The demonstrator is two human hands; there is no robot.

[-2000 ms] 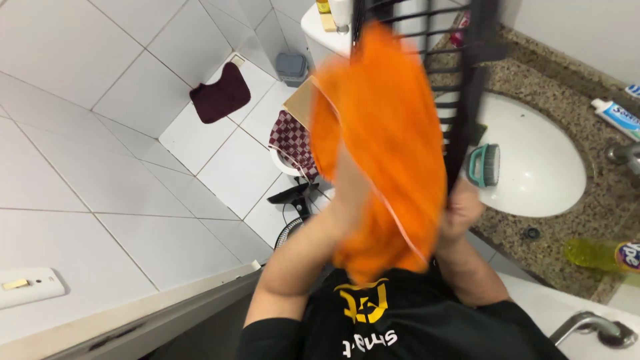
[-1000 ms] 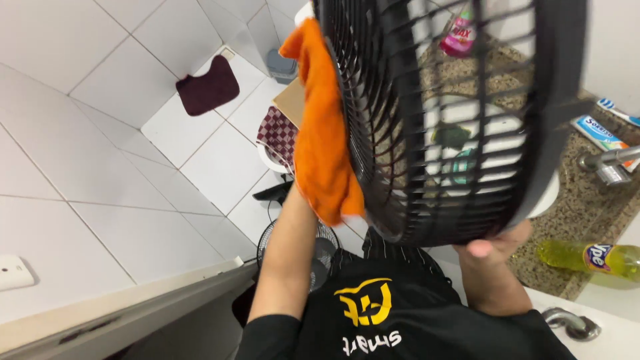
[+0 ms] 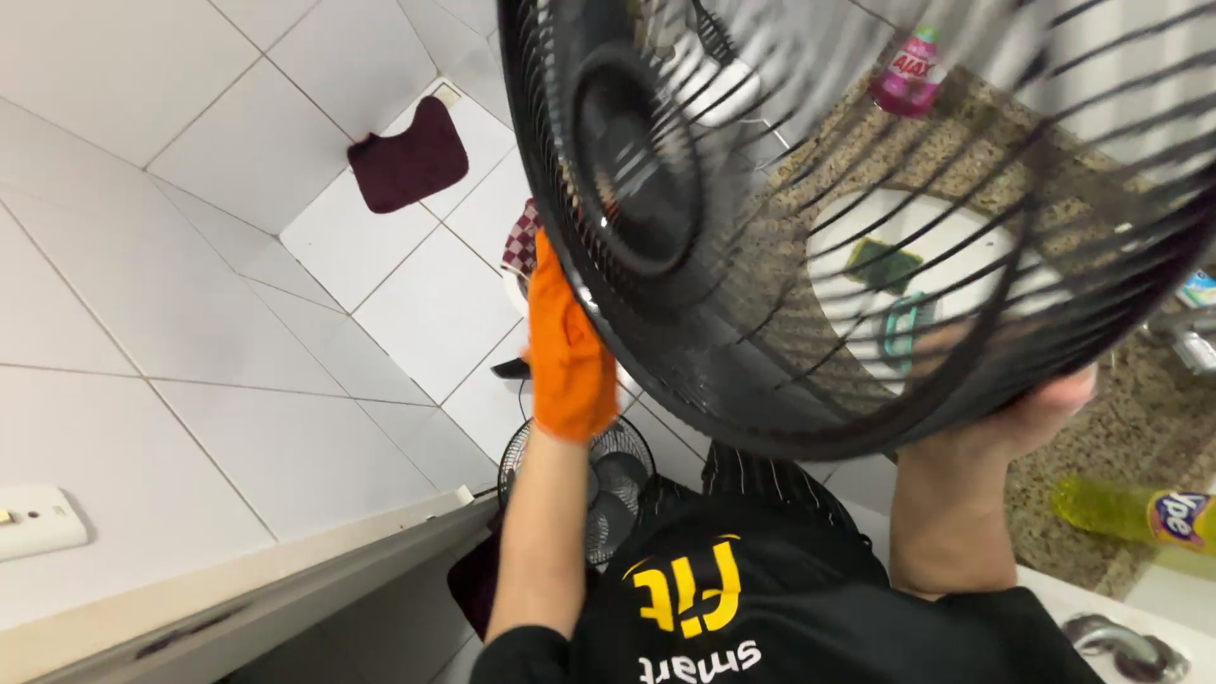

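A large black fan grille (image 3: 817,432) is held up over the washbasin, its ribs slightly blurred. My right hand (image 3: 1021,413) grips the lower right of its rim. An orange cloth (image 3: 570,366) covers my left hand (image 3: 570,418), pressed against the rim's left side; the fingers are hidden under the cloth. Through the ribs, a green sponge (image 3: 883,264) and a teal scrubbing brush (image 3: 902,331) show in the white basin (image 3: 841,223). Below my left forearm's right side, another fan part with blades (image 3: 617,484) is near the floor.
An Ajax bottle (image 3: 910,76) stands on the granite counter (image 3: 1083,456); a yellow-green Ypê bottle (image 3: 1111,510) lies at its near side. A faucet (image 3: 1183,337) is at the right edge. A dark red mat (image 3: 413,157) lies on the tiled floor, and a door edge (image 3: 285,570) runs at lower left.
The grille, turned nearly edge-on two seconds ago, now shows its broad ribbed side. The orange cloth has gone from hanging spread in front of the grille to bunched around my left hand at its rim.
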